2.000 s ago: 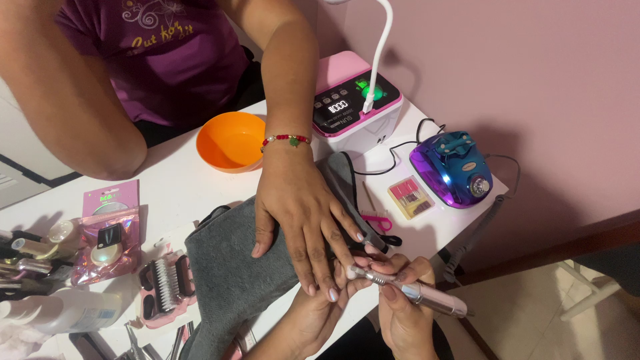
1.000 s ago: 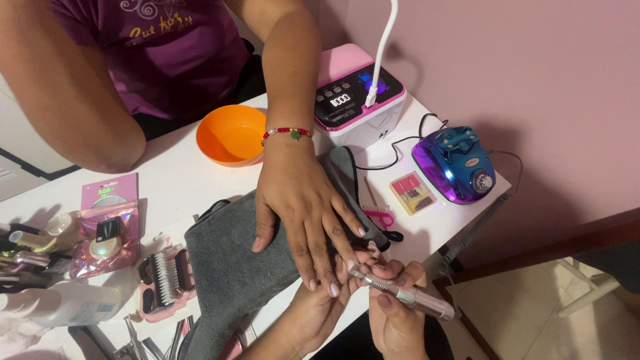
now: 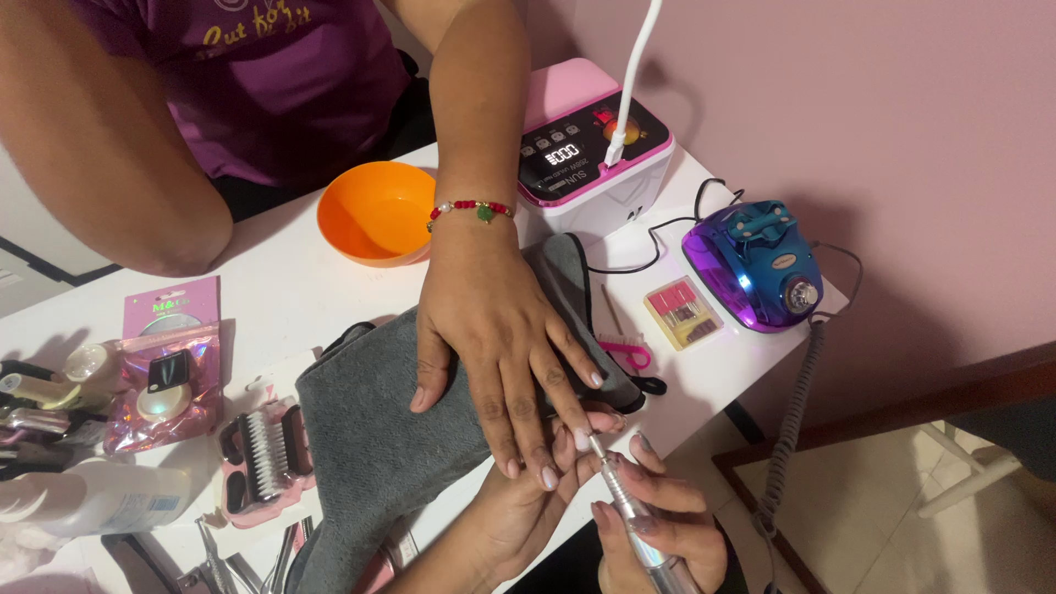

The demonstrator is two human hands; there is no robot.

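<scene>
My right hand [image 3: 660,516] grips an electric nail drill handpiece [image 3: 639,520], its bit at the ring-side fingertip of the other person's hand [image 3: 495,322]. Under those fingertips, my left hand [image 3: 528,503] holds that same finger from below. The other person's hand lies palm down on a folded grey towel [image 3: 388,404], with a red beaded bracelet [image 3: 466,206] at the wrist. A coiled cord [image 3: 792,421] hangs from the blue and purple drill unit [image 3: 755,264] at the table's right corner.
Behind the towel are an orange bowl [image 3: 375,219] and a nail lamp [image 3: 594,148]. A box of drill bits [image 3: 683,312] and pink brush [image 3: 625,351] lie right. At left are bottles [image 3: 107,499], a shiny pouch [image 3: 165,396], a brush set [image 3: 266,458] and metal tools [image 3: 214,557].
The handpiece in my right hand has turned to a steeper angle, and its bit now meets the fingertip from another side. My left hand stays beneath the other person's fingers.
</scene>
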